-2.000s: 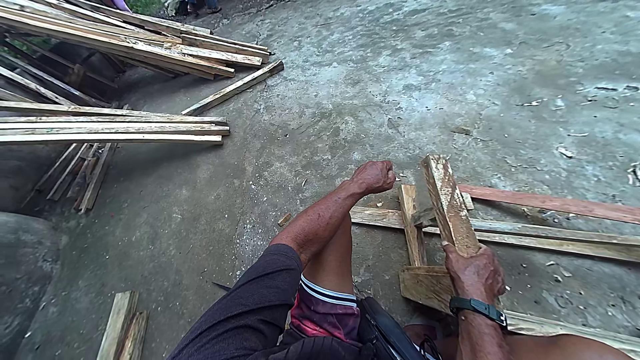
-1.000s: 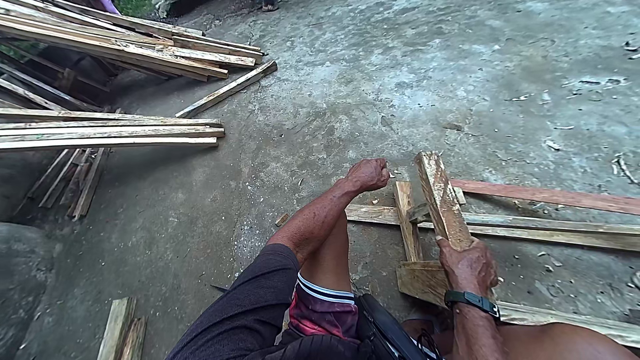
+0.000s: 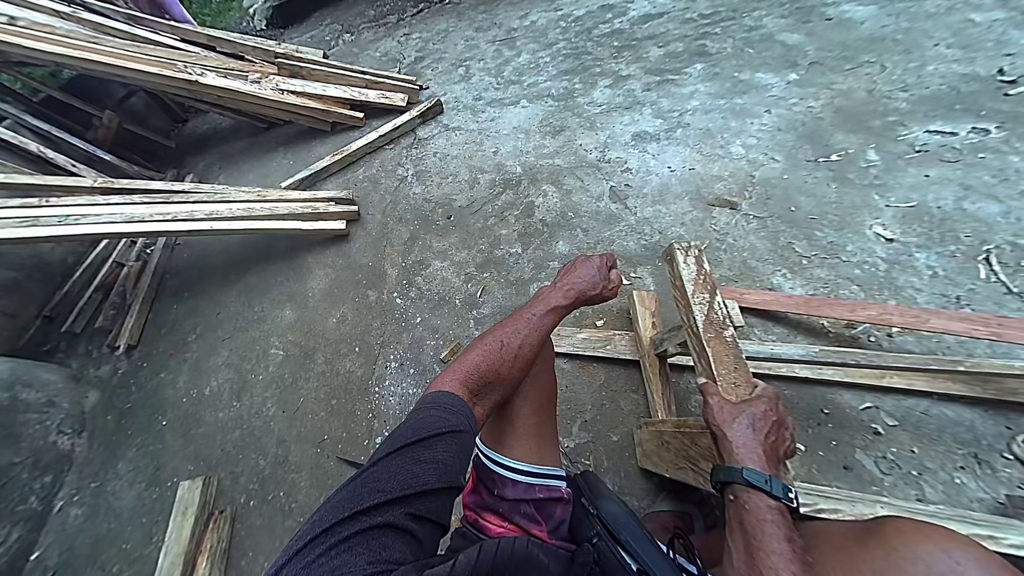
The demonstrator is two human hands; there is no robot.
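Observation:
My right hand point(image 3: 752, 424), with a dark watch strap at its wrist, grips the near end of a thick wooden block point(image 3: 708, 320) that points away from me. Beneath and beside the block stands a small wooden frame, with an upright-looking slat point(image 3: 654, 352) and a wider board point(image 3: 676, 452). My left hand point(image 3: 590, 280) is closed in a fist over my knee, left of the block; whether it holds something small cannot be told. Long pale timber strips point(image 3: 864, 358) run to the right behind the frame.
Stacks of sawn timber point(image 3: 240, 80) and more strips point(image 3: 176, 212) jut in from the left. A single strip point(image 3: 364, 144) leans near them. A reddish board point(image 3: 872, 312) lies at right. Short pieces point(image 3: 192, 528) are at bottom left. Wood chips dot the concrete floor point(image 3: 496, 184).

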